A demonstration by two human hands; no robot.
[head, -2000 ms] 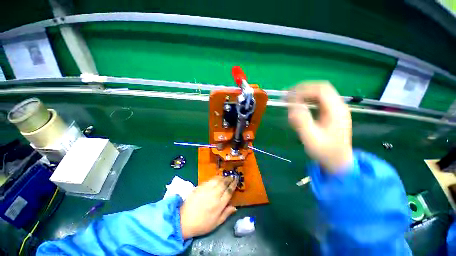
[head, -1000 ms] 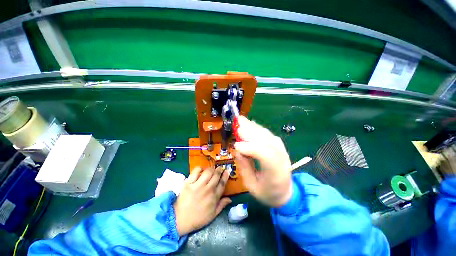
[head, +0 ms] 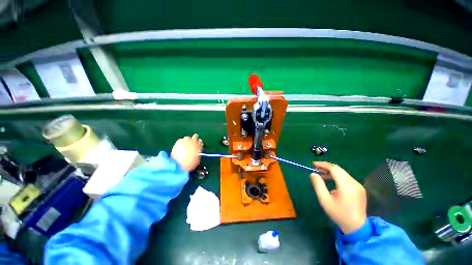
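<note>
The orange toggle press [head: 283, 204] stands in front of me with its red handle [head: 255, 83] up. Its dark round nest [head: 255, 191] shows no part under my fingers. My left hand [head: 187, 152] is closed around the outer end of the left side rod [head: 217, 155]. My right hand [head: 341, 195] holds the outer end of the right side rod [head: 295, 164] between thumb and fingers. The plunger [head: 257, 142] is above the nest. A small round part [head: 202, 172] lies just below my left hand.
A white wipe [head: 203, 209] lies left of the base, and a small squeeze bottle [head: 269, 241] in front. More round parts [head: 319, 150] lie behind at the right. A mesh block [head: 404, 178] and wire spool [head: 459, 219] are right; a white box [head: 113, 172], tape rolls [head: 75, 138] and blue bin [head: 56, 208] left.
The red handle was pulled down one second ago and is up again. My right hand has left it for the right rod. My left hand has moved from the nest to the left rod.
</note>
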